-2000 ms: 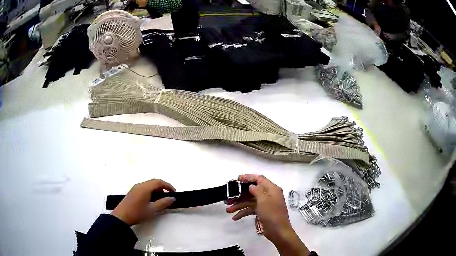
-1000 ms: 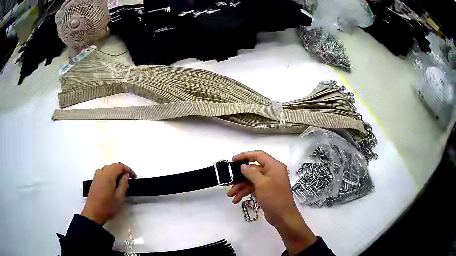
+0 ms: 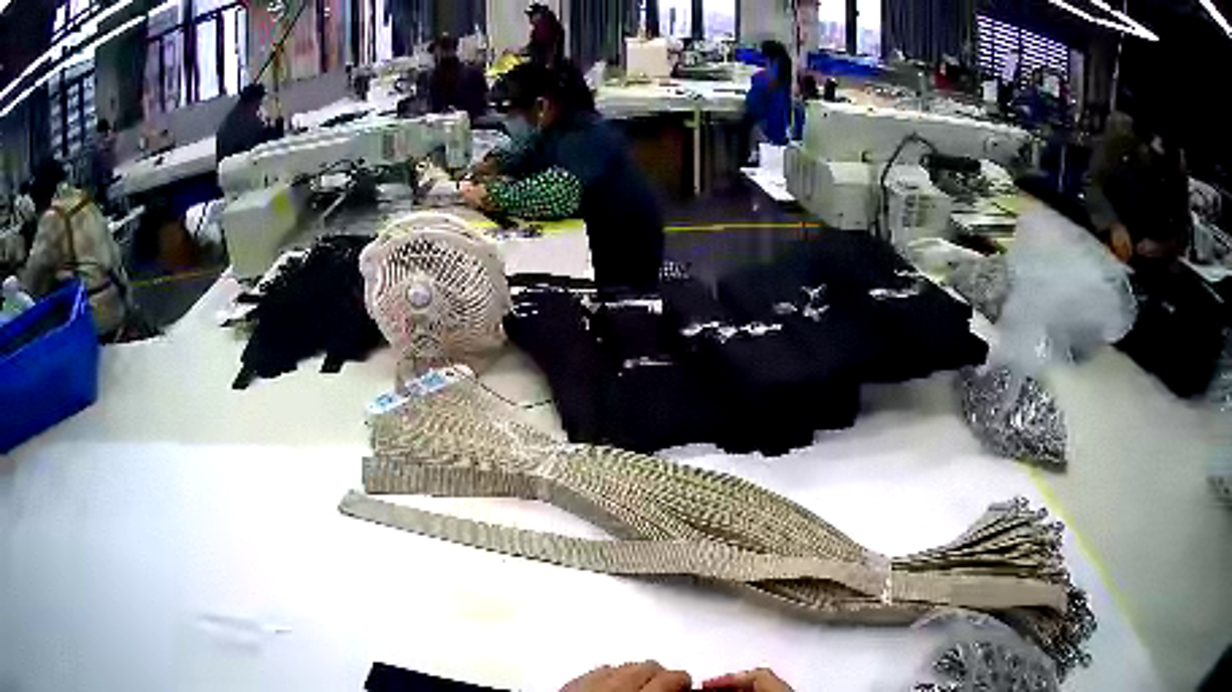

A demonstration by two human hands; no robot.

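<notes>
The backs of my left hand [image 3: 630,677] and my right hand [image 3: 747,681] show at the bottom edge, close together and mostly cut off. A thin dark sliver shows between them; what the fingers hold is out of the picture. One end of a black strap [image 3: 422,680] lies at the bottom edge, left of my left hand. The slide buckle seen before is not in view. Beyond the hands lies a tied bundle of beige straps [image 3: 703,521]. A clear bag of silver buckles [image 3: 993,662] is at the bottom right, partly cut off.
A pink fan [image 3: 432,291] and a white-blue power strip [image 3: 416,391] stand behind the beige bundle. Large black piles [image 3: 757,345] lie at the table's far side. A second hardware bag [image 3: 1013,412] is at right, a blue bin [image 3: 43,362] at left. Several people and sewing machines are behind.
The view has tilted up, so the hands sit at the bottom edge. My left hand, before near the strap's left end, is now close to my right hand. The strap's buckle has left the view.
</notes>
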